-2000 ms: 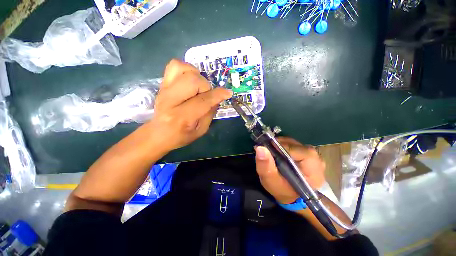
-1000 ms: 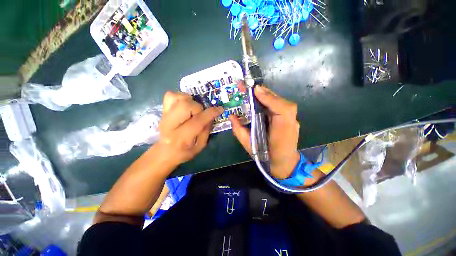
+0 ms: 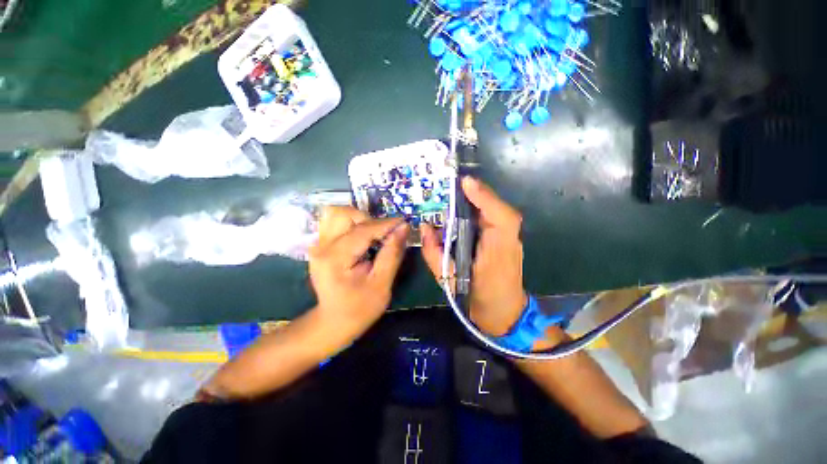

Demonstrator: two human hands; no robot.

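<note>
The open white housing with its circuit board [image 3: 399,186] lies on the dark green bench in front of me. My left hand [image 3: 356,258] is at its lower left edge, thumb and index finger together at the board; whether they pinch a small part cannot be told. My right hand [image 3: 494,258] holds the soldering iron [image 3: 465,217] upright in the picture, tip pointing away over the edge of the pile of blue disc components [image 3: 512,50]. My right thumb tip is near the housing's lower right edge.
A second open housing [image 3: 281,77] with a bagged cord [image 3: 186,145] lies at upper left. Another bagged cord [image 3: 213,234] lies left of my hand. A white block [image 3: 70,186] is at far left. Black trays [image 3: 685,163] stand right. The iron's cable [image 3: 589,340] loops right.
My right hand has turned the iron from the board to point away, towards the blue discs. My left hand has drawn back slightly towards the housing's lower edge. The view has shifted.
</note>
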